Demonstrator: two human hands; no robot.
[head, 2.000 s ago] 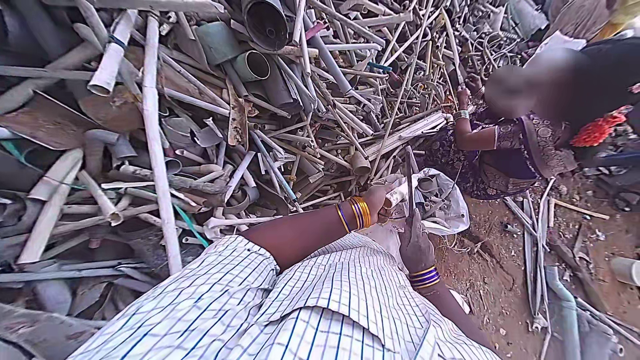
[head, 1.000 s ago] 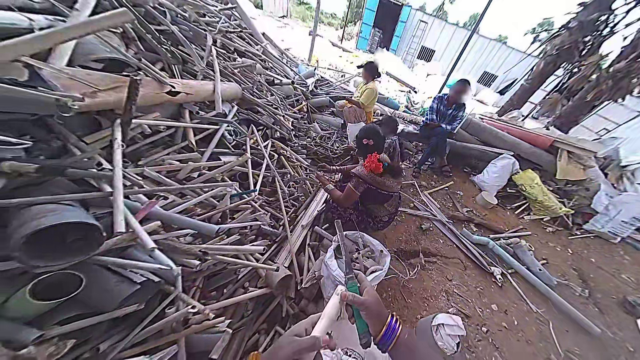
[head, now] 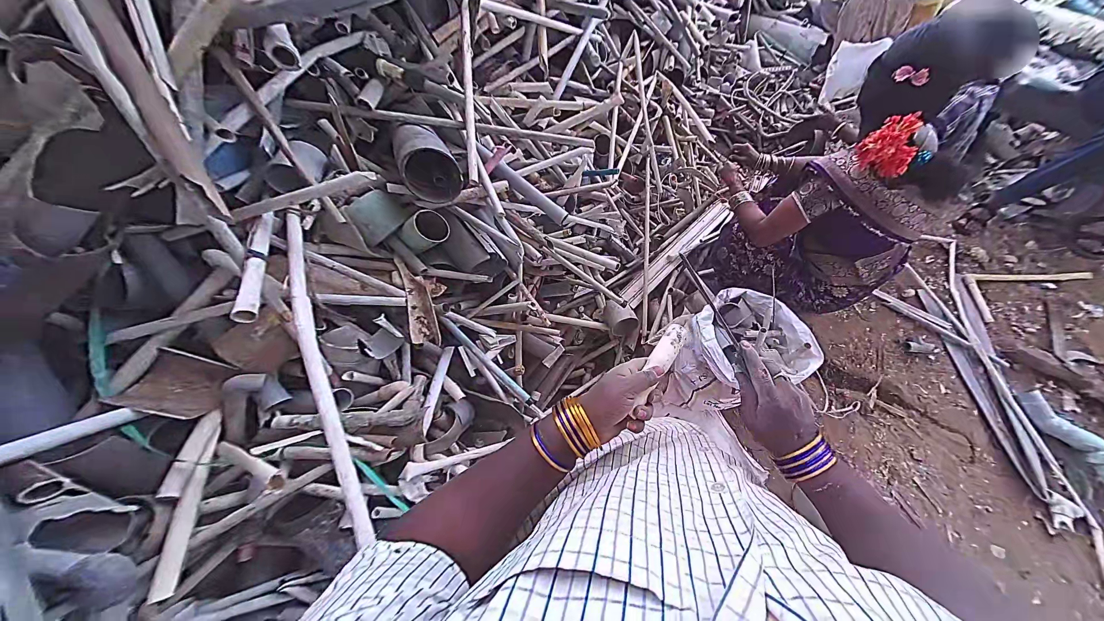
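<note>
My left hand, with yellow and blue bangles at the wrist, grips a short piece of pale plastic pipe that points up and away. My right hand is closed on a long, narrow blade tool, its dark blade slanting up to the left beyond the pipe's far end. The handle is mostly hidden by my fingers. Just beyond both hands stands an open white plastic sack with cut pipe pieces inside. Pipe and blade look apart, though the exact gap cannot be told.
A large heap of old pipes fills the left and centre. A co-worker in a purple patterned garment crouches beyond the sack, hands at the heap. Long split strips lie on the brown soil at the right. Another person is partly visible at the upper right.
The view has tilted down from the yard and buildings seen one second ago. Both hands keep hold of the pipe piece and the blade tool.
</note>
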